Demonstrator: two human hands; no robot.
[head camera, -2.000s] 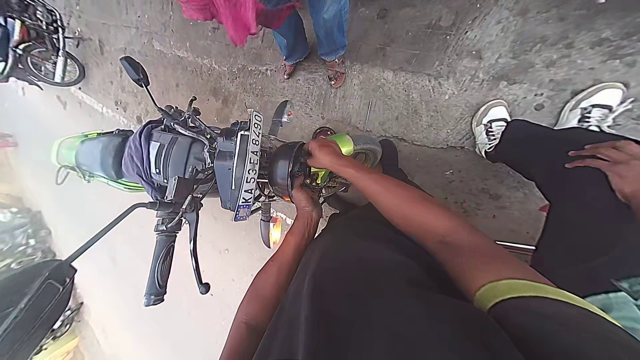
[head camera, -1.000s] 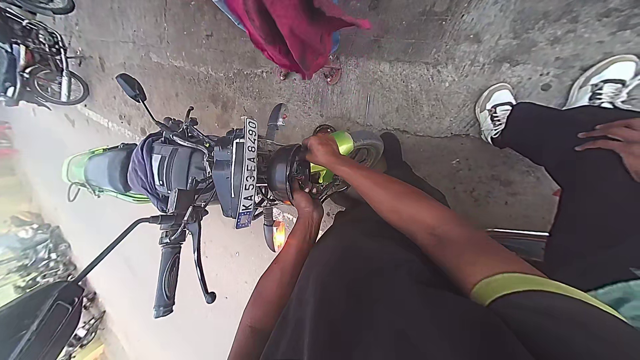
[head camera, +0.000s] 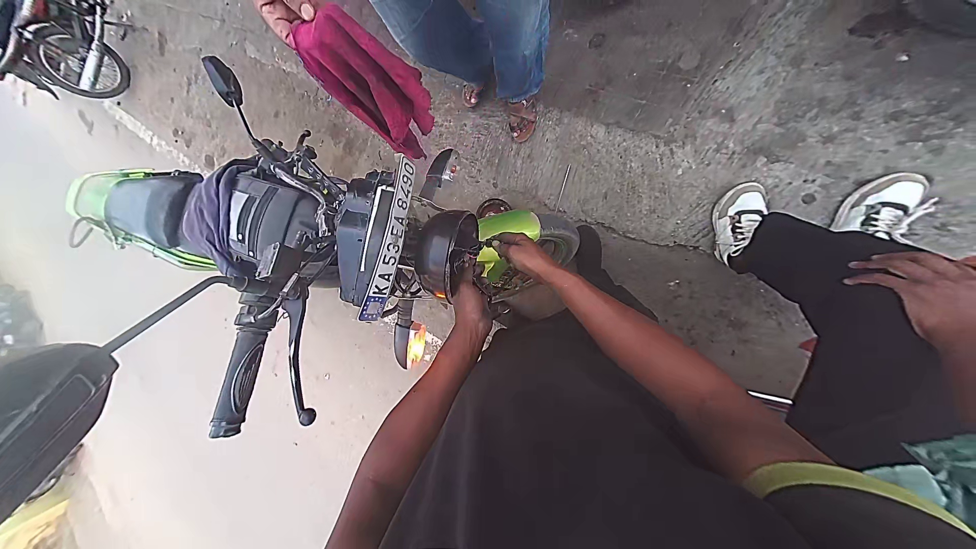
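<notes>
A motorcycle's round black headlight housing (head camera: 446, 255) lies open toward the lime-green front fender (head camera: 509, 229). My left hand (head camera: 471, 303) reaches up to its lower rim, its fingers partly hidden inside among dark wires. Just right of the opening, my right hand (head camera: 522, 254) pinches a small dark piece, perhaps a wire or connector, in front of the fender. The number plate (head camera: 389, 236) stands directly left of the housing. Below the plate, a turn signal (head camera: 412, 345) glows orange.
A bystander's hand (head camera: 286, 15) holds a magenta cloth (head camera: 366, 76) above the motorcycle. Another person's dark-trousered leg, white shoes (head camera: 740, 221) and hand (head camera: 919, 293) are at the right. A mirror (head camera: 53, 412) and brake lever (head camera: 299, 366) project at the lower left.
My right hand has moved slightly rightward, off the housing's rim. The magenta cloth has shifted left, so the bystander's jeans and sandals show more than one second ago.
</notes>
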